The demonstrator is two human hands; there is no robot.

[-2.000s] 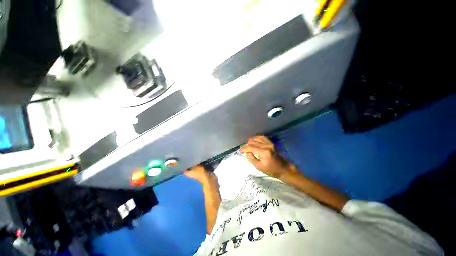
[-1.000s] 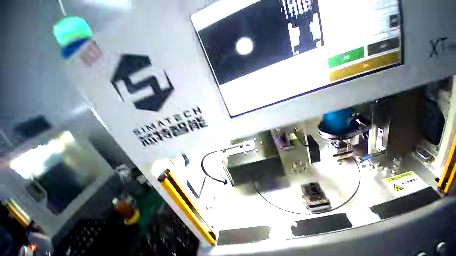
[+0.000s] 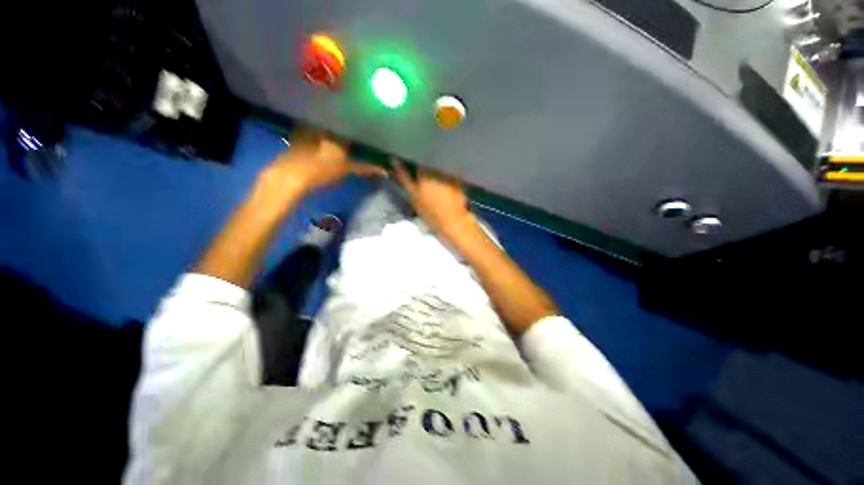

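Observation:
My left hand (image 3: 315, 163) is at the lower edge of the grey machine front panel (image 3: 549, 123), below the red and yellow emergency stop (image 3: 324, 62) and the green-lit button (image 3: 388, 87). My right hand (image 3: 436, 196) is close beside it, below the yellow button (image 3: 450, 112). Fingers of both hands point towards each other. Both hands are blurred and partly dark against the edge. I see no object in either, and their grip is unclear. Neither hand touches a button.
Two more round buttons (image 3: 674, 207) are at the panel's right end. The machine bed with dark strips (image 3: 654, 21) and a yellow-black bar (image 3: 846, 170) show at upper right. Dark trays or racks stand at upper left. The floor (image 3: 123, 208) is blue.
The view moved up to the touchscreen and machine opening, then back down to the panel and hands. Against two seconds ago, the hands are nearer the panel's left-end buttons.

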